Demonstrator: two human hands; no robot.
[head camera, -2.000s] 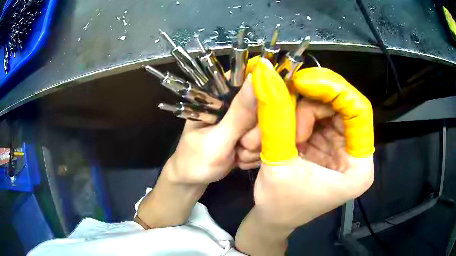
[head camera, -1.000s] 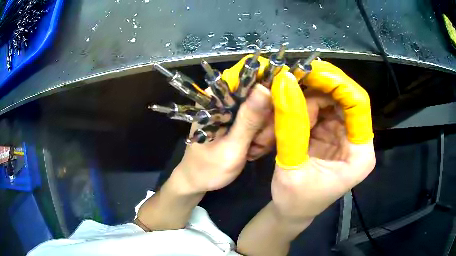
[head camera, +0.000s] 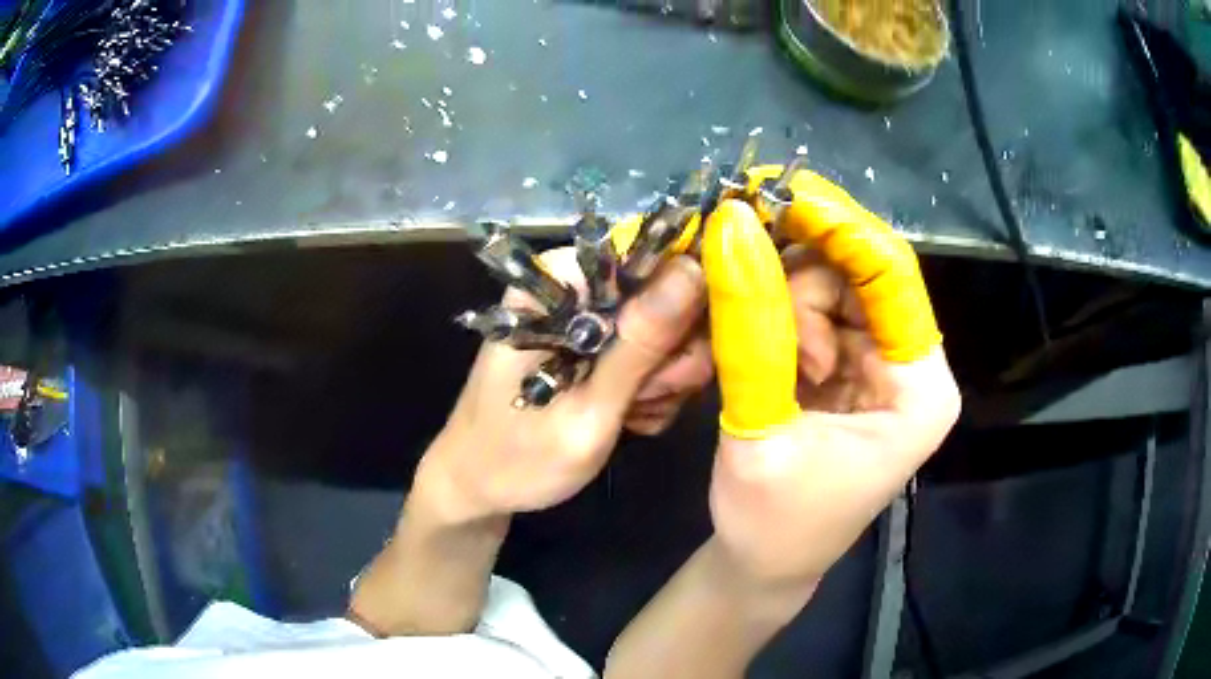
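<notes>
Several dark and silver metal connector plugs (head camera: 525, 272) fan out from my left hand (head camera: 531, 425), their narrow tips pointing up and to the left. The left thumb presses on them, and a yellow finger cot shows behind them. My right hand (head camera: 830, 438) wears yellow cots on thumb and index finger. Its thumb and index fingertips close on a connector (head camera: 777, 192) at the right end of the fan. The cable leads below the fist are hidden or lost in the dark.
A round greenish tin (head camera: 863, 60) with golden rough filling stands at the top. A black cord (head camera: 983, 120) crosses the bench (head camera: 399, 146) beside it. A blue tray (head camera: 199, 106) of connectors is upper left, a yellow-and-black tool (head camera: 1191, 173) far right, a blue bin (head camera: 47, 451) lower left.
The view has shifted so more of the bench and the tin show. The connectors in my left hand have turned, with some ends now facing me. Both hands still hold the bundle.
</notes>
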